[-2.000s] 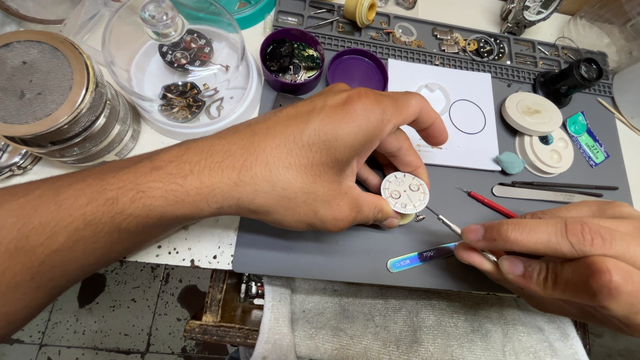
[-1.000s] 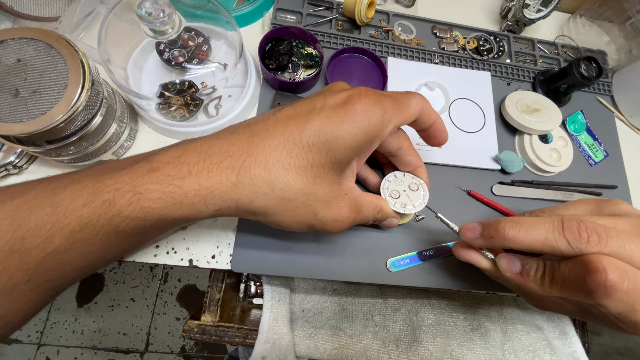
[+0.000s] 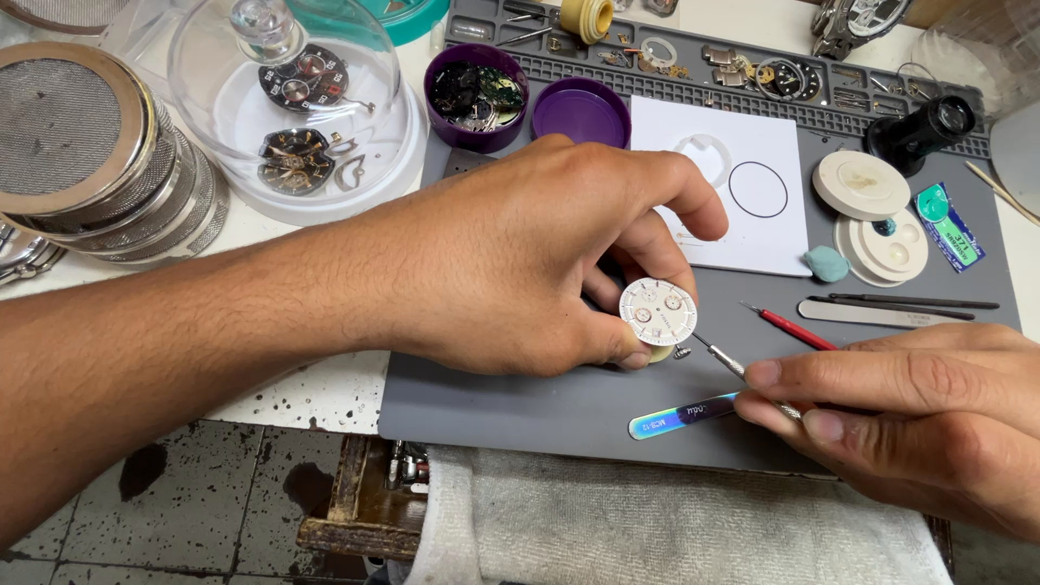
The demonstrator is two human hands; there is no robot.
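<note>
A white chronograph watch dial (image 3: 659, 313), on its movement, is held tilted between the thumb and fingers of my left hand (image 3: 528, 260). Below the dial a pale yellowish holder shows in part, and a crown (image 3: 682, 353) juts from the lower right side. My right hand (image 3: 910, 406) grips a thin metal screwdriver (image 3: 727, 361), its tip at the dial's lower right edge; whether it touches cannot be told. Beneath the right fingers, iridescent tweezers (image 3: 682, 416) lie on the grey mat (image 3: 520, 414). A red-handled fine tool (image 3: 792, 327) lies just beyond, partly under the hand.
Behind are a purple tub of parts (image 3: 476, 97), its purple lid (image 3: 582, 114), a white pad (image 3: 772, 240) with a black gasket, and a black loupe (image 3: 918, 134). Rightward lie oil cups (image 3: 861, 185) and dark tweezers (image 3: 902, 305). A clear dome (image 3: 284, 106) and mesh baskets (image 3: 97, 146) stand left.
</note>
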